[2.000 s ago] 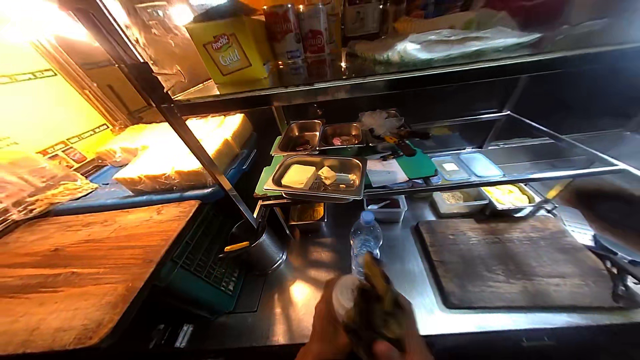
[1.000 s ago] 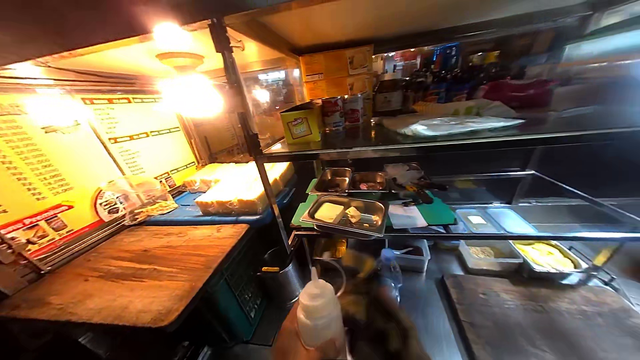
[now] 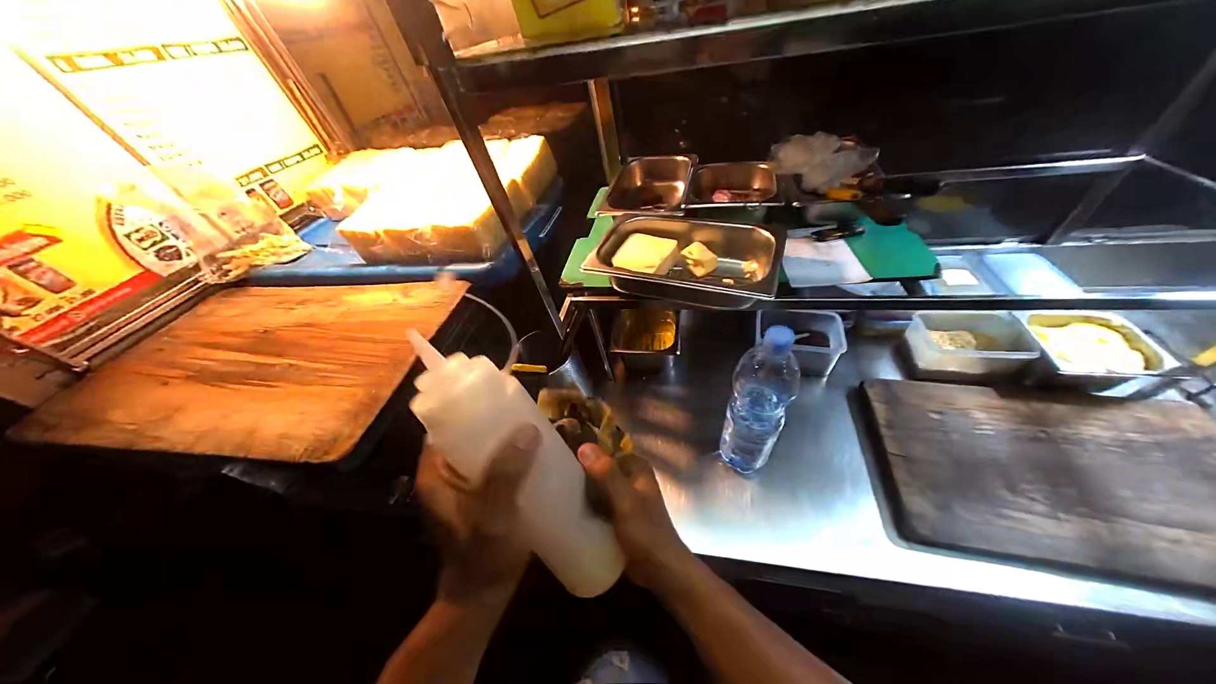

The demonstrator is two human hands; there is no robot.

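Note:
A white plastic squeeze bottle is tilted, its nozzle pointing up and left. My left hand grips it around the side. Against the bottle's right side my right hand holds a crumpled, dark and yellowish cloth; some of its fingers are hidden. To the right, a clear plastic water bottle with a blue cap stands on the steel counter. Behind it, a steel pan holding pale yellow blocks like butter rests on the rack.
A wooden board lies at left, before packed bread loaves on a blue tray. A dark cutting board lies at right, with food tubs behind. A steel canister stands near my hands; a metal post rises behind it.
The squeeze bottle, held upright a second ago, is now tilted to the left, with the cloth beside it. The view has swung down and nearer to the counter.

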